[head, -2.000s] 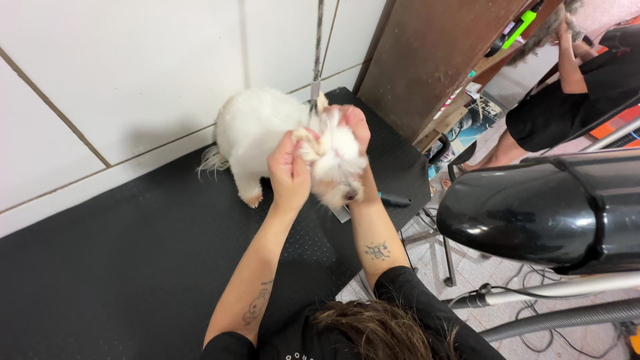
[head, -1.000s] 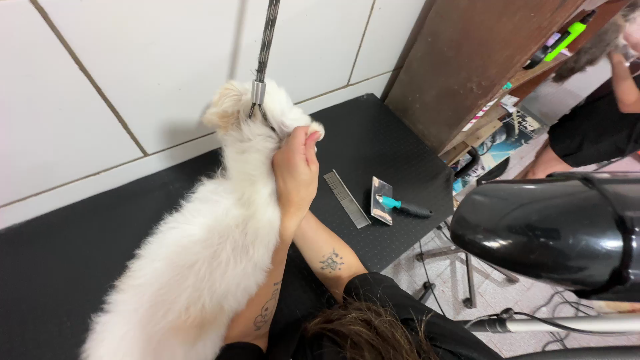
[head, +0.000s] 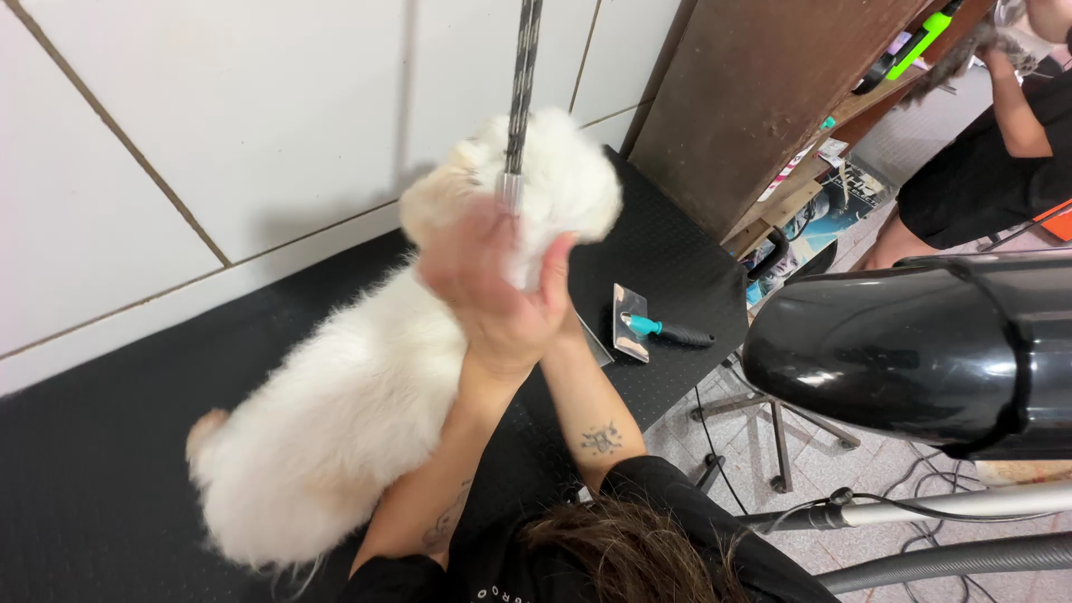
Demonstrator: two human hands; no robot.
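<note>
A fluffy white dog (head: 335,402) stands on the black grooming table (head: 92,469), its head by the tiled wall. A patterned grooming loop cord (head: 523,75) with a metal clasp hangs down to its neck. My left hand (head: 481,276), blurred, is at the dog's neck just below the clasp; whether its fingers grip anything is unclear. My right hand (head: 555,272) is mostly hidden behind the left, its thumb against the fur under the head. Right of my hands lies a slicker brush (head: 649,327) with a teal and black handle. A metal comb (head: 595,342) is partly covered by my right forearm.
A large black dryer nozzle (head: 879,352) juts in at the right, above a metal stand arm (head: 963,504) and a grey hose (head: 955,563). A brown wooden panel (head: 770,92) rises behind the table. At the upper right another person (head: 980,176) handles a grey animal.
The dog's head has turned, and my left hand has moved from beside its muzzle to its neck. My right forearm now covers part of the comb, which lay in fuller view a second ago.
</note>
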